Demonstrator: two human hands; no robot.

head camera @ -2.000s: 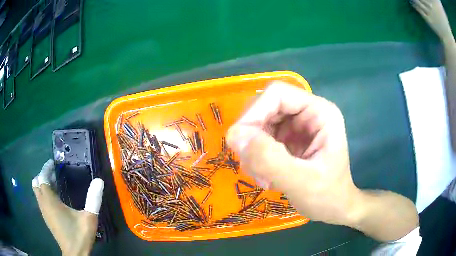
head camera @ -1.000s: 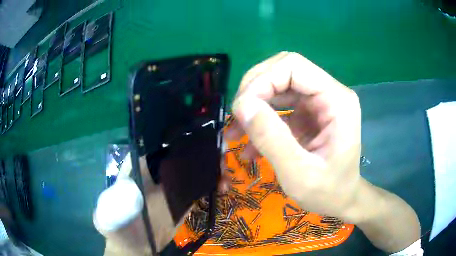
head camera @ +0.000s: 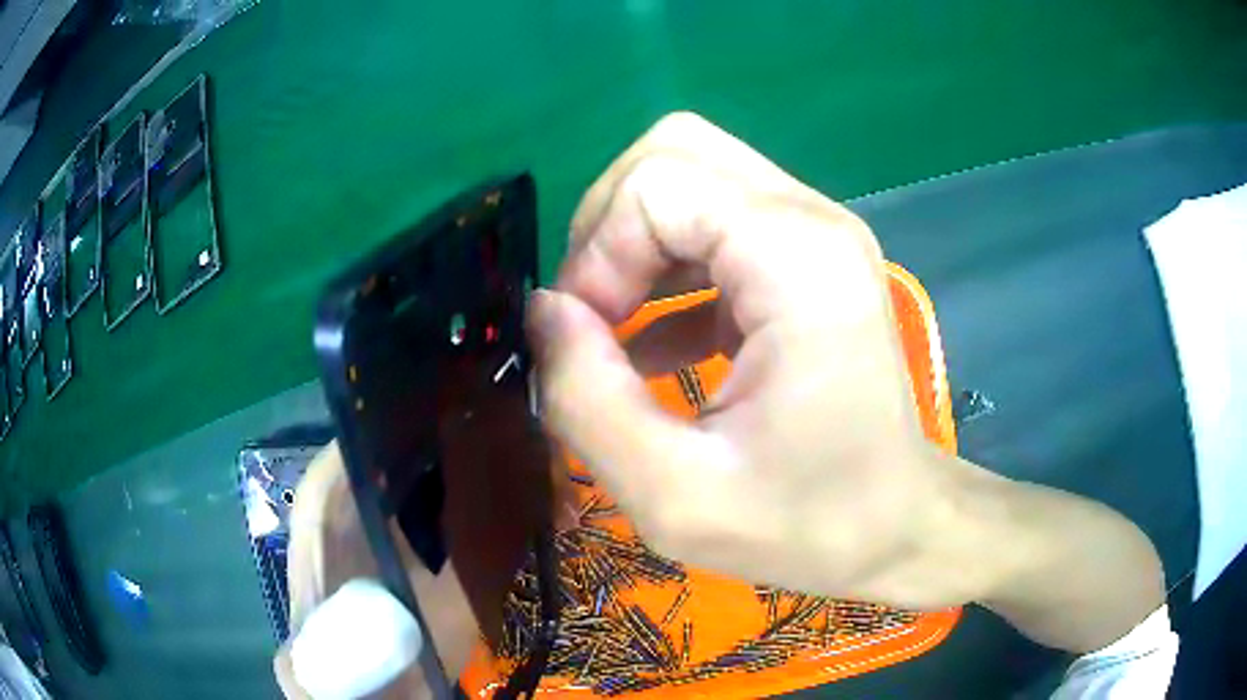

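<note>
A black phone frame (head camera: 451, 410) is held up, tilted, left of centre. My left hand (head camera: 328, 574), with a white finger cot on the thumb, grips it from the left and behind; its other fingers are mostly hidden. My right hand (head camera: 766, 369) has thumb and index finger pinched at the frame's right edge. Whether a side key is between the fingertips cannot be seen. Behind and below lies the orange parts tray (head camera: 935, 358), with a heap of thin dark and coppery side keys (head camera: 602, 602), partly hidden by the hands and frame.
Several frames (head camera: 185, 205) stand in a slanted row on the green belt at upper left. Another frame (head camera: 267, 513) lies behind my left hand. Dark frame-like pieces (head camera: 62, 588) lie at lower left. A white sheet (head camera: 1210, 369) is at the right. A small clear scrap (head camera: 975, 404) lies beside the tray.
My left hand took hold of a frame beside the tray and raised it in front of me. My right hand moved left from over the tray to the frame's right edge.
</note>
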